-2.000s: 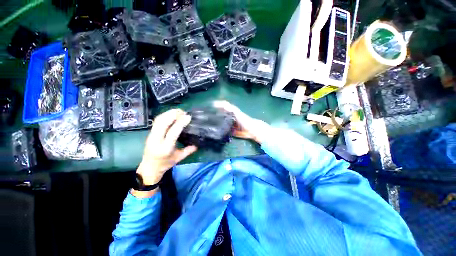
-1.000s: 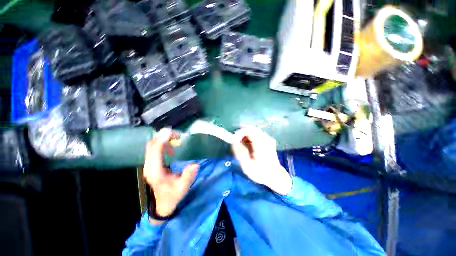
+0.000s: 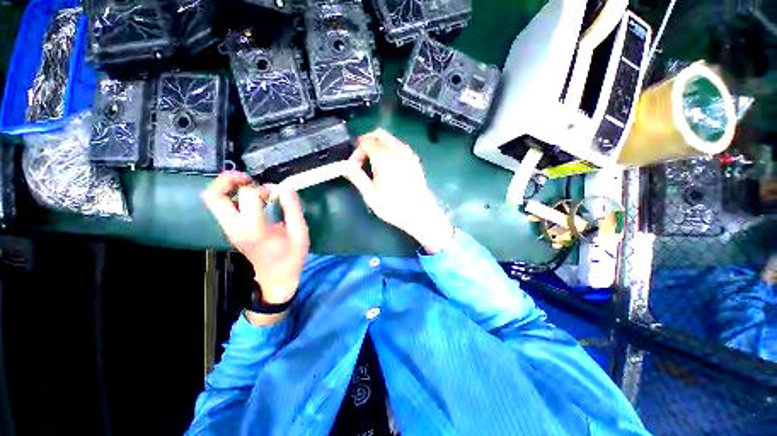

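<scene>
A short pale tape strip (image 3: 317, 175) is stretched between my two hands. My left hand (image 3: 264, 226) pinches its left end between thumb and fingertips. My right hand (image 3: 394, 183) pinches its right end. Just behind the strip a dark trail camera unit (image 3: 296, 146) stands on its edge on the green bench, with a narrow side facing up. The strip is close to its near side; I cannot tell whether they touch.
More dark units (image 3: 189, 121) lie behind and to the left, one (image 3: 450, 81) behind right. A blue parts bin (image 3: 12, 94) and clear plastic bag (image 3: 72, 170) are at left. The white tape dispenser (image 3: 532, 94), with tape at its mouth, and a yellowish roll (image 3: 673, 119) are at right.
The unit once between my hands now stands on the bench. The strip, curved a second ago, is now straight between my hands near the unit. Another tape piece shows at the dispenser mouth.
</scene>
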